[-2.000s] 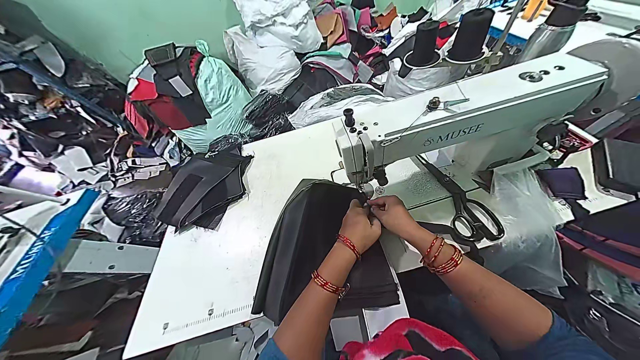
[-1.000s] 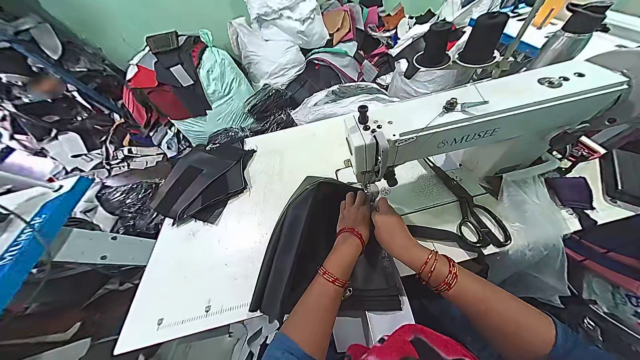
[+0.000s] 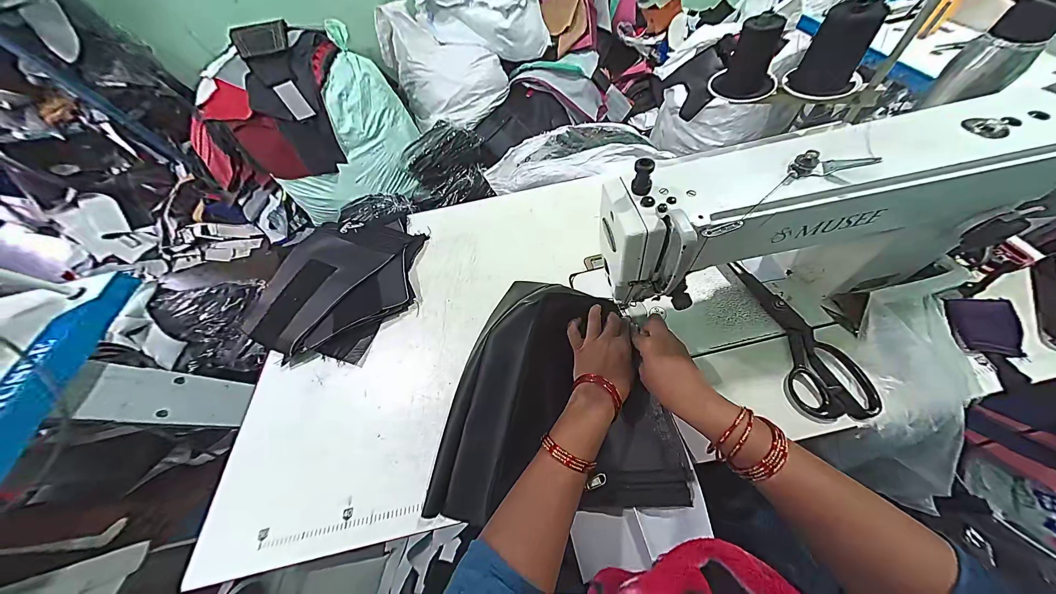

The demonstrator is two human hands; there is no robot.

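A black fabric piece [image 3: 511, 379] with a zipper lies under the head of a white Musee sewing machine [image 3: 825, 214]. My left hand [image 3: 605, 351] rests on this fabric with its fingers spread, just in front of the needle area [image 3: 631, 305]. Close beside it, my right hand [image 3: 664, 359] pinches the fabric's edge with bent fingers; the fingertips are partly hidden. A metal zipper pull [image 3: 596, 481] shows by my left wrist. Black-handled scissors [image 3: 813, 363] lie right of my right hand. A stack of dark fabric pieces [image 3: 338, 289] sits on the table's left part.
The white sewing table [image 3: 330, 445] has a printed ruler scale along its front edge. Black thread cones [image 3: 752, 58] stand behind the machine. Stuffed sacks [image 3: 367, 124] and fabric scraps are heaped beyond the table. A clear plastic bag [image 3: 916, 396] hangs at the right edge.
My left hand's fingers have spread out on the fabric. My right hand remains close to the needle area. The scissors and the fabric stack stay where they were on the table.
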